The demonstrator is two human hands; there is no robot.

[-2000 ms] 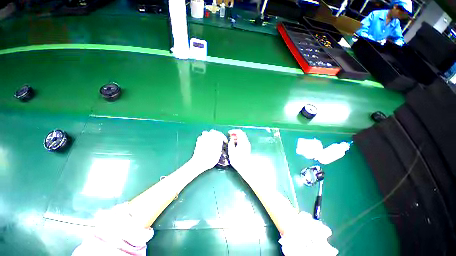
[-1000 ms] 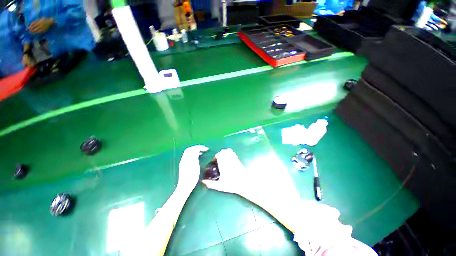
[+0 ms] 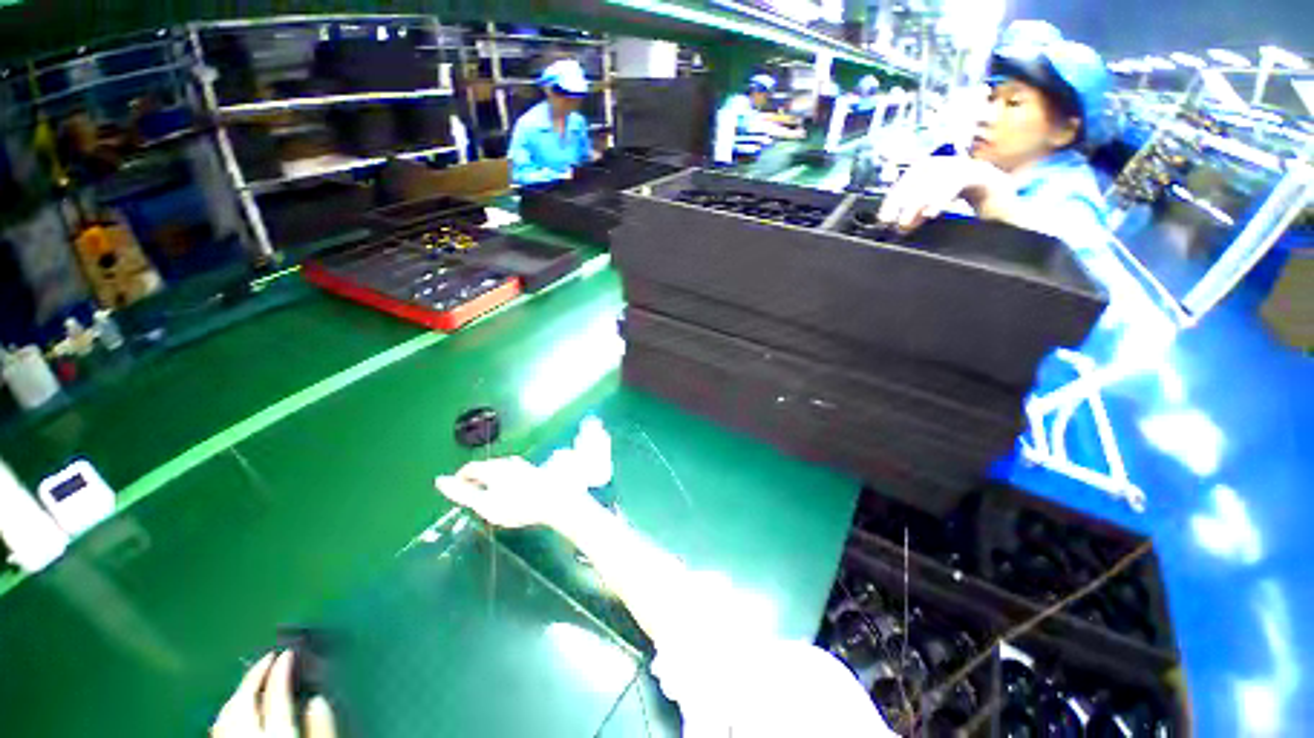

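My left hand [image 3: 274, 699] is at the bottom left edge, partly cut off. Its fingers are around a dark piece [image 3: 300, 649], blurred, likely the round black assembly. My right hand [image 3: 504, 490] is over the bench near the middle, palm down and blurred; whether it holds anything cannot be told. A round black disc [image 3: 477, 425] lies on the bench just beyond my right hand. A crumpled white cloth [image 3: 584, 454] lies beside my right wrist. The silver piece with the handle is not visible.
Stacked black foam trays [image 3: 821, 317] stand at right, with a person's hand [image 3: 937, 190] over the top one. A lower parts tray [image 3: 994, 649] holds round dark parts. A red-edged tray [image 3: 418, 281] and white meter [image 3: 75, 498] are on the bench.
The view has swung right, bringing in the tray stack, a co-worker and the lower tray. My hands have separated: the left is low at left, the right is out beside the cloth.
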